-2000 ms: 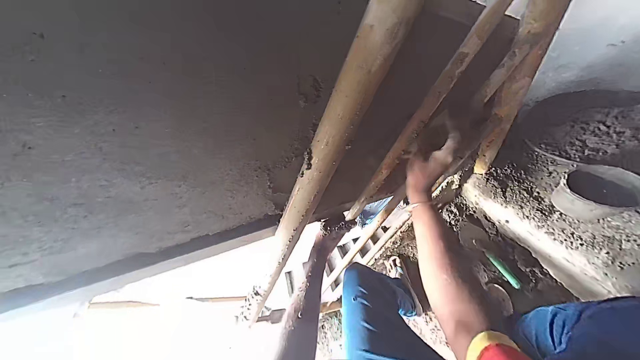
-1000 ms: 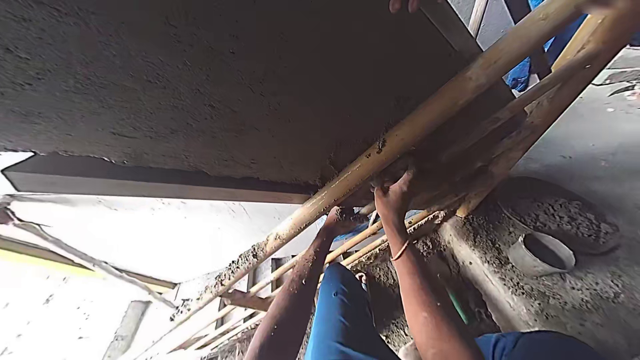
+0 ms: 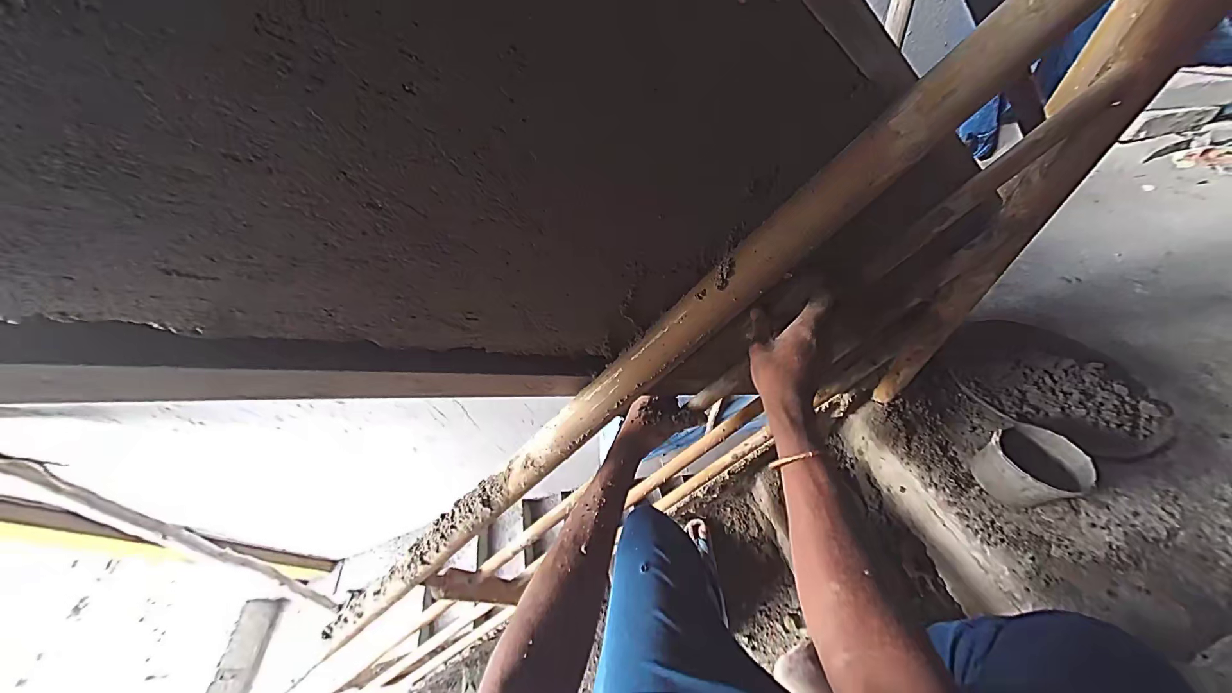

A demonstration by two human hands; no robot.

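My left hand, dark with mortar, is by the lower edge of a plastered concrete surface, just beneath a thick bamboo pole. What its fingers hold is hidden in shadow. My right hand is raised beside the same pole, thumb and a finger apart, against a dark shaded area; whether it grips anything there cannot be told. A thinner pole runs between my two hands. Wet mortar clings to the thick pole's lower end.
At right a grey bucket stands near a round pan of mortar on a mortar-strewn floor. A concrete ledge lies below it. More poles slant at upper right, near blue cloth. A bamboo ladder-like frame stands lower left.
The view has turned strongly since two seconds ago. My right hand was among the thinner poles then and is now close beside the thick one. Fingers at the top edge one second ago are out of view.
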